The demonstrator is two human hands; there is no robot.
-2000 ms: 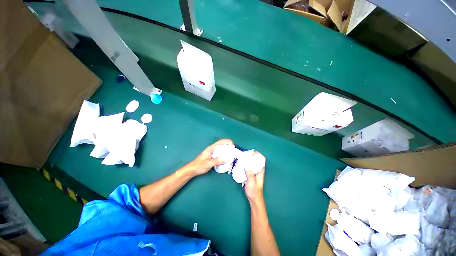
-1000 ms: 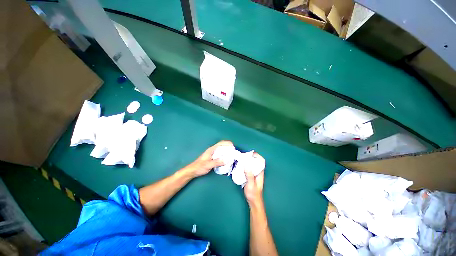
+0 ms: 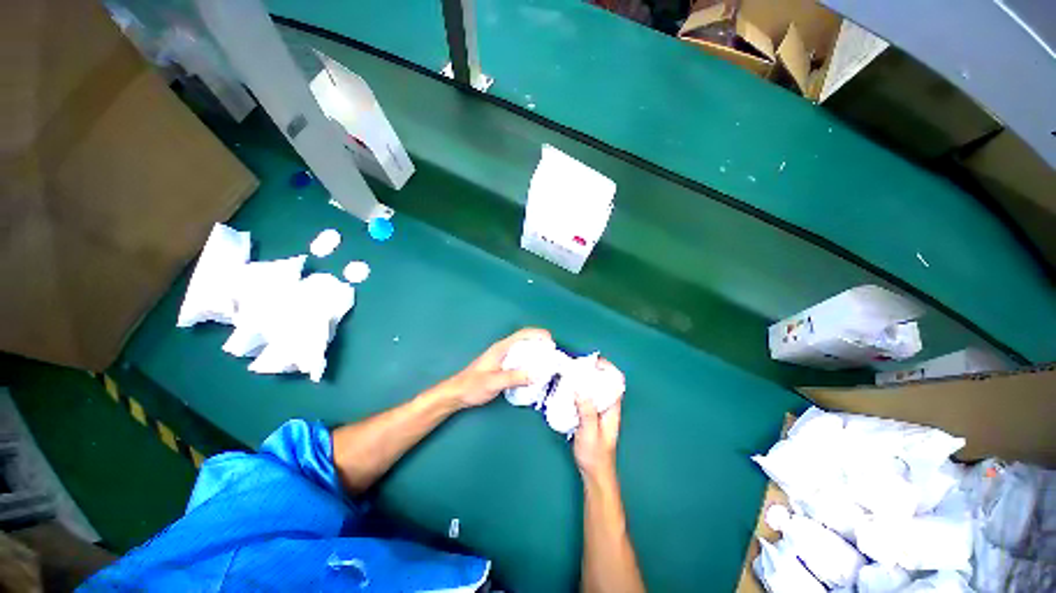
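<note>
My left hand (image 3: 492, 373) is closed around a white wrapped item (image 3: 530, 361) over the middle of the green bench. My right hand (image 3: 598, 426) is closed around a second white wrapped item (image 3: 585, 387). The two bundles are side by side and close together, with a dark gap between them. Their contents are hidden. On the line beyond the hands stands an upright white product carton (image 3: 567, 211) with a small red mark low on its side. Another carton (image 3: 851, 328) stands further right with white material at its opening.
Set-aside white pouches (image 3: 290, 315) and two white discs (image 3: 325, 242) lie at left, near a blue cap (image 3: 381, 228) by the metal post (image 3: 303, 122). A brown cardboard sheet (image 3: 104, 174) is at far left. A bulk carton (image 3: 984, 408) heaped with white bundles is at right.
The cartons on the line have moved to the right, and one more has come into view behind the metal post. Both hands keep hold of their bundles in nearly the same place.
</note>
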